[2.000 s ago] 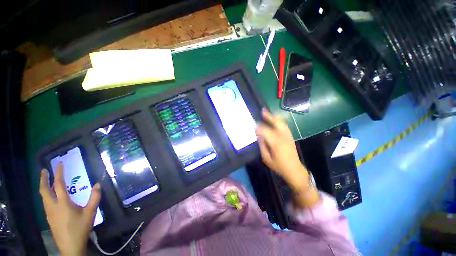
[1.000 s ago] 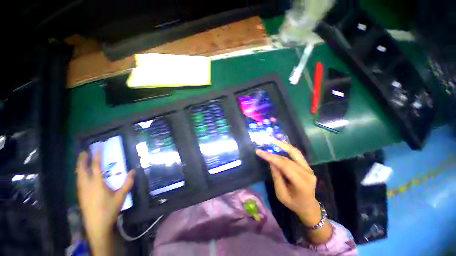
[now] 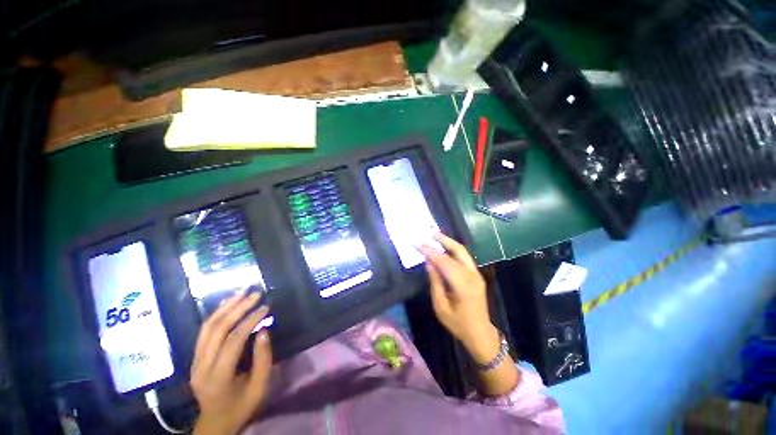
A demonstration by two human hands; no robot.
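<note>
A black foam tray (image 3: 276,246) holds several smartphones in a row. The leftmost phone (image 3: 129,319) shows a white 5G screen, with a white cable (image 3: 156,411) at its lower end. Two middle phones, one second from left (image 3: 213,246) and one third from left (image 3: 323,229), show dark screens with green text. The rightmost phone (image 3: 400,204) has a white screen. My left hand (image 3: 231,361) is over the lower end of the second phone, fingers apart. My right hand (image 3: 459,293) has its fingertips at the lower right of the rightmost phone's screen, holding nothing.
Behind the tray lie a pale yellow pad (image 3: 242,121) and a dark phone. At right are a white stick (image 3: 458,121), a red pen (image 3: 481,157), a loose phone (image 3: 504,183) and another phone tray (image 3: 566,127). More trays (image 3: 553,327) sit below the bench edge, near a ribbed shiny stack (image 3: 706,110).
My left hand has moved right from the leftmost phone to the second one. The rightmost screen went from white to a colourful home screen, then white again, with my right hand at its lower part.
</note>
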